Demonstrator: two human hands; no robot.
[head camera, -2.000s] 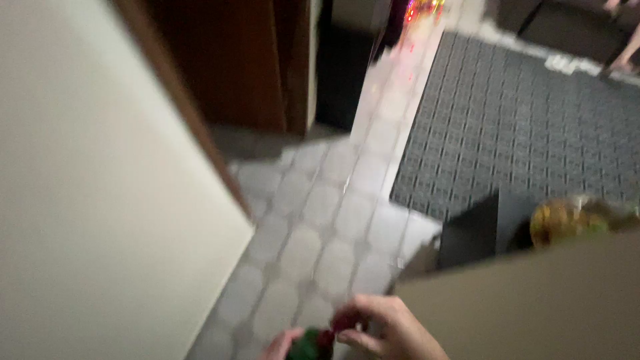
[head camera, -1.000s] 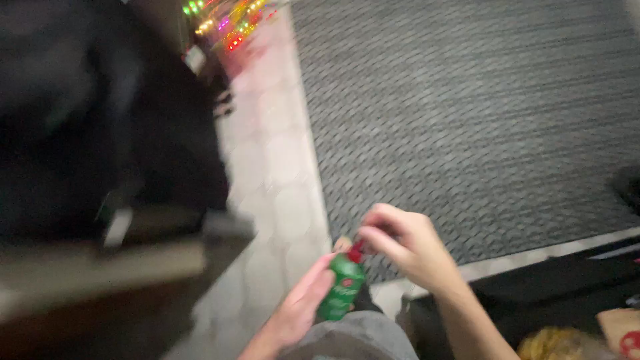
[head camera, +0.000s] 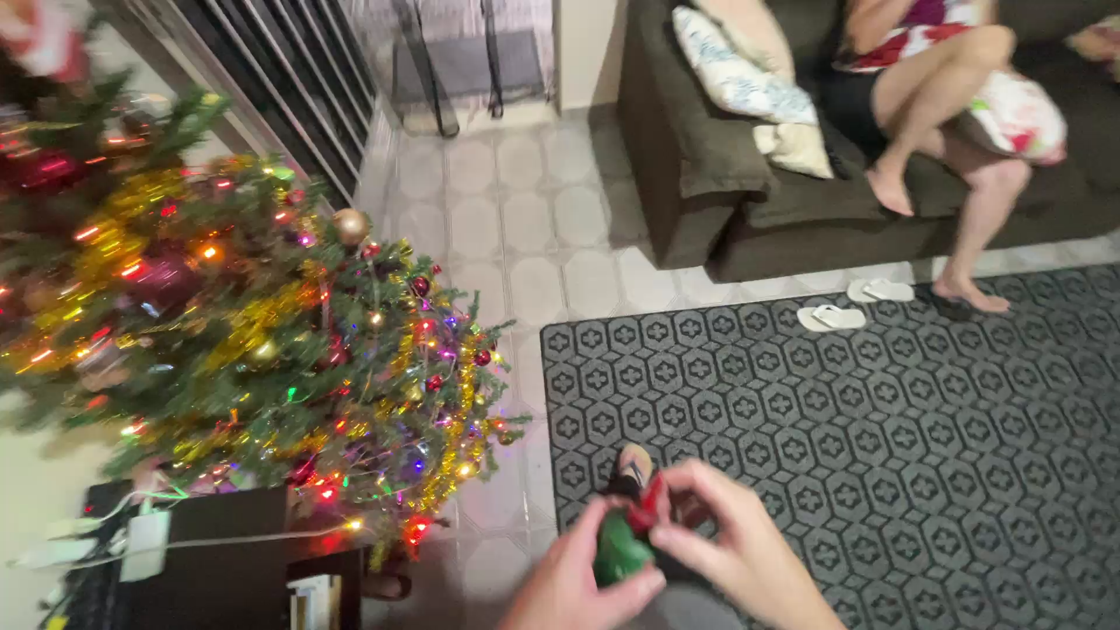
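At the bottom centre, my left hand is closed around a small green bottle, its body partly hidden by the fingers. The bottle's red top points up and to the right. My right hand pinches this red part between thumb and fingers, on the right of the left hand. Whether the top is on or loose cannot be told. Below the hands, a sandalled foot shows on the rug's edge.
A lit Christmas tree fills the left, above a dark cabinet with cables. A patterned grey rug lies at the right. White flip-flops rest at its far edge. A person sits on a dark sofa. Tiled floor runs between.
The view has swung to the tree and sofa. Both hands stay together at the green bottle, the right one at its red top throughout.
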